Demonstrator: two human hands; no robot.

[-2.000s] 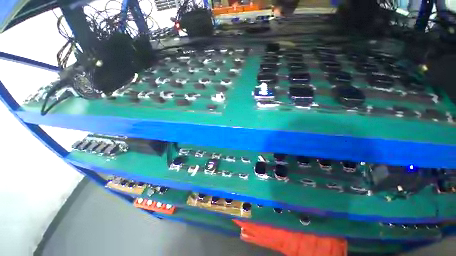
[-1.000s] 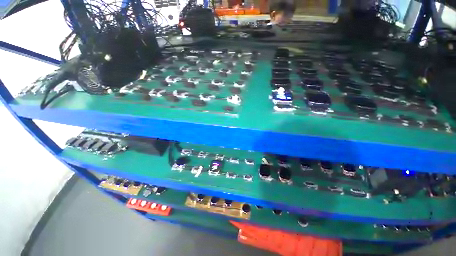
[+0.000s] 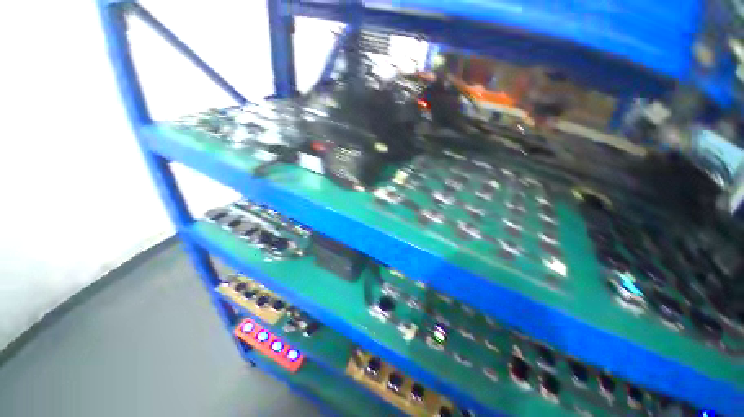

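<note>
Neither of my hands is in view. The picture is blurred. Small dark units under test [image 3: 685, 313] stand in rows at the right of the upper green-matted shelf, one with a lit bluish screen [image 3: 628, 285]. Small pale charging fixtures [image 3: 469, 208] lie in rows across the middle of that shelf. A black power supply [image 3: 347, 159] sits among dark cables to their left, near a small red light. More dark units [image 3: 534, 375] stand on the shelf below, one with a lit face [image 3: 439, 334].
Blue rack posts [image 3: 167, 195] and a shelf beam [image 3: 391, 244] slant across the view. A red tray [image 3: 269, 346] with several lit round units and a brown tray [image 3: 396, 383] with dark units are low down. White wall and grey floor [image 3: 122, 326] are at left.
The view has turned left and tilted; the rack now slopes down to the right. More of the rack's left end and an upper blue beam show. The large orange-red sheet below has left view.
</note>
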